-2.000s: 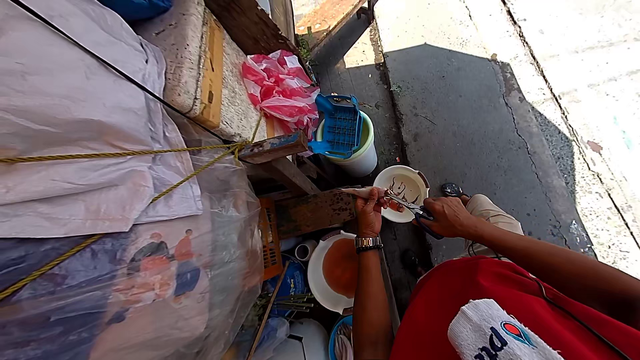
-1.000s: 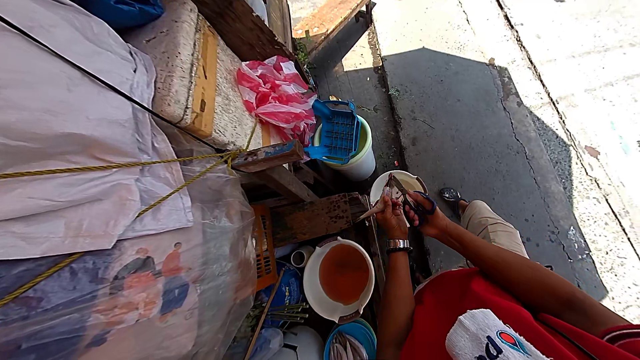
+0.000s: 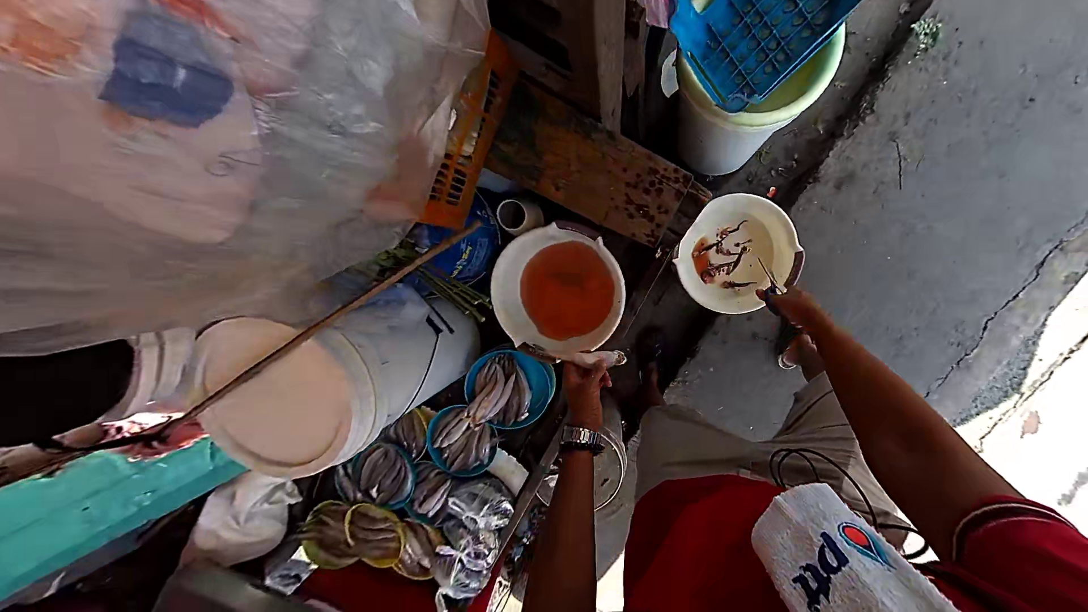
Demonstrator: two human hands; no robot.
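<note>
My left hand [image 3: 585, 387], with a watch at the wrist, holds a pale fish [image 3: 599, 359] at the near rim of a white bucket of reddish liquid [image 3: 501, 285]. Scissors [image 3: 772, 279] are in my right hand [image 3: 795, 308], their blades over the near right part of another white bucket [image 3: 779, 225]. Dark and reddish fish scraps [image 3: 727, 255] lie in that bucket. Left of my left wrist, blue bowls [image 3: 544, 382] hold several slender fish [image 3: 501, 391]. The details of my fingers on the scissors are too small to tell.
A blue plastic basket [image 3: 748, 42] rests on a white pail [image 3: 718, 140] at the top. A stained wooden board [image 3: 586, 161] lies beside an orange crate [image 3: 463, 153]. On the left are a large lidded white bucket [image 3: 276, 395], a thin stick [image 3: 331, 314] and plastic sheeting [image 3: 323, 153]. Bagged items [image 3: 476, 510] sit lower down.
My hands were together over the scraps bucket; now they are apart, the left at the bucket of reddish liquid with a fish, the right still with the scissors. The view has shifted down and left.
</note>
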